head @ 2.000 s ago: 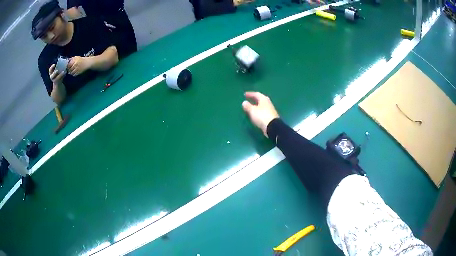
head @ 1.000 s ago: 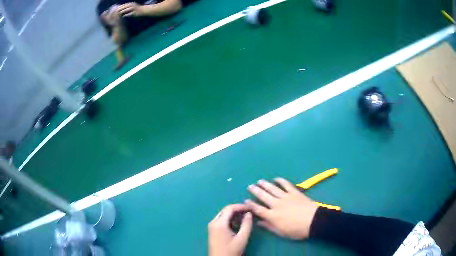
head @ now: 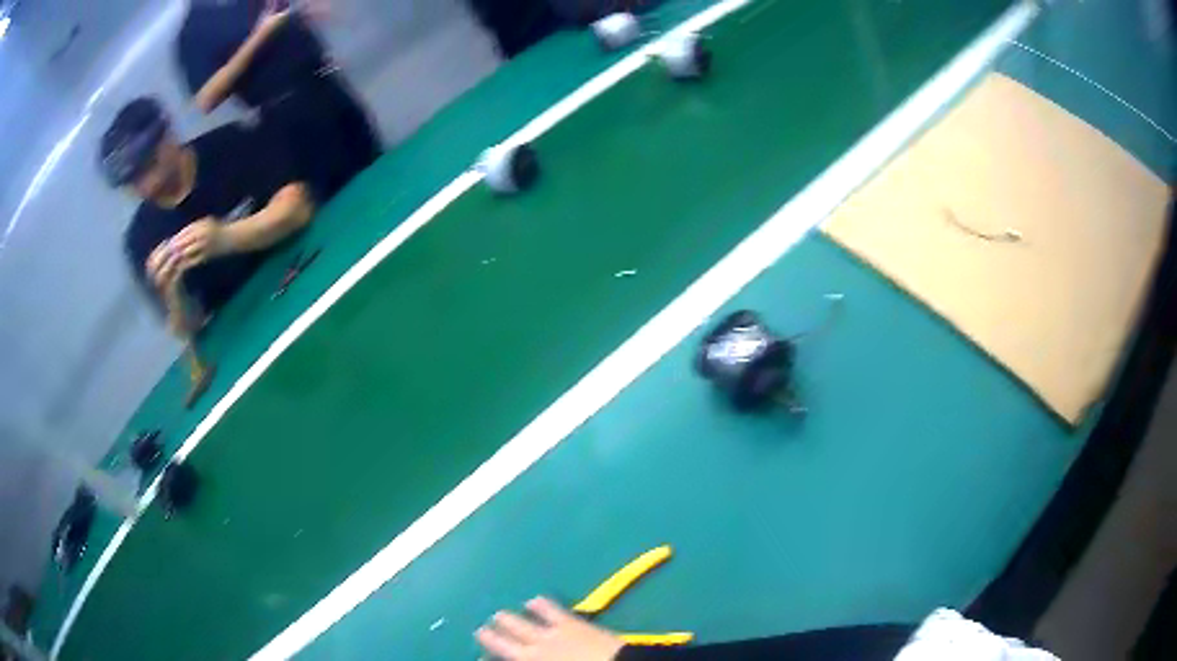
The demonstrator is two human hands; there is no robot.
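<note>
My right hand point(head: 553, 633) is at the bottom edge, partly cut off and slightly blurred. It is back up with fingers apart, and nothing shows in it. The cutters with yellow handles point(head: 627, 579) lie beside and partly behind it; their jaws are hidden. A black motor unit point(head: 749, 359) with a thin lead rests on the green bench, up and right of the hand. My left hand is out of the picture.
A cardboard sheet point(head: 1033, 258) with a thin wire piece point(head: 981, 233) lies at right. A white rail point(head: 568, 420) edges the green belt. Sleeved units point(head: 511, 169) stand near the far rail. A person point(head: 213, 213) works opposite; dark units point(head: 177, 486) lie far left.
My left hand has left the picture. The view has turned right, so the black unit and cutters appear further left. My right hand stays near the cutters, now lower in the picture.
</note>
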